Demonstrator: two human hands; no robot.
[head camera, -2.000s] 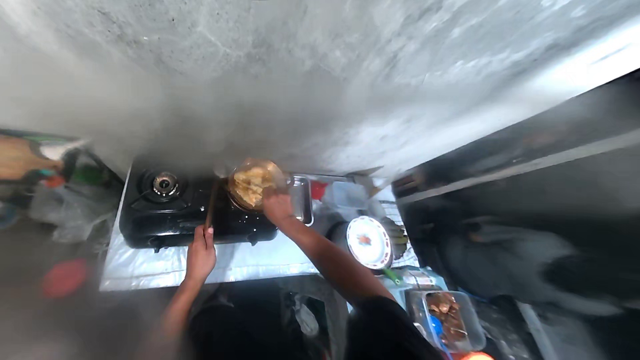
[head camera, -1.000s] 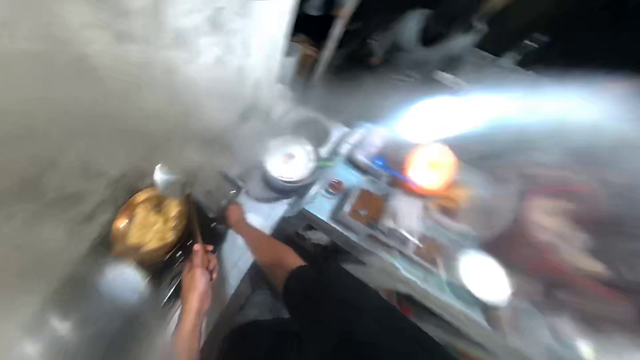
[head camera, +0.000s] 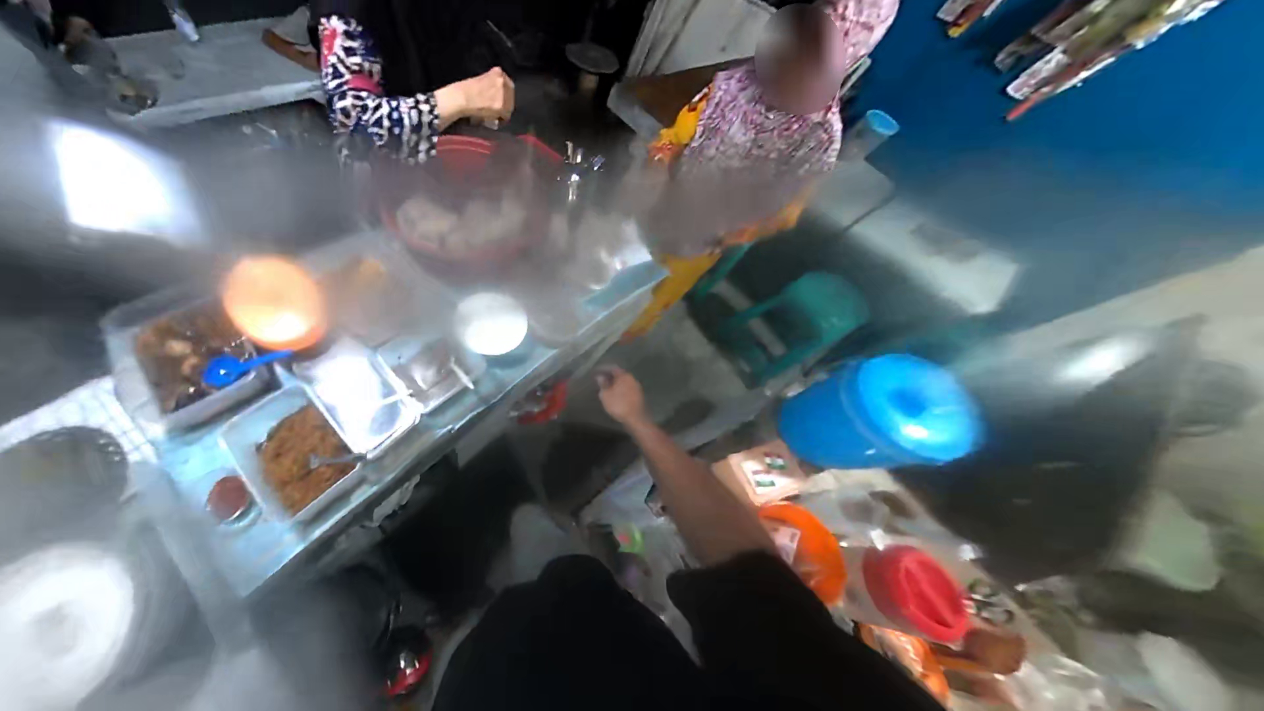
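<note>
My right hand (head camera: 622, 395) reaches out past the near edge of a table with a light blue cover (head camera: 247, 563). Its fingers look partly curled, and blur hides whether anything small is between them. The hand seems nearest to a red object (head camera: 543, 402) below the table edge. On the table are a tray of brown shredded food (head camera: 306, 459) with a spoon, a container of dark food (head camera: 183, 355) with a blue spoon (head camera: 232, 369), and a small jar with a red lid (head camera: 228, 499). My left hand is out of view.
Two people are across the table, near a red basin (head camera: 464, 217). A green plastic stool (head camera: 815, 311) stands beyond my hand. At right are a blue lidded bucket (head camera: 879, 413), an orange basin (head camera: 820, 553) and a red-lidded container (head camera: 916, 592). A pale round thing (head camera: 59, 612) is lower left.
The view has swung far to the right, away from the stove and the pan. My left hand, on a long handle before, has left the view. My right hand is now away from the stove area.
</note>
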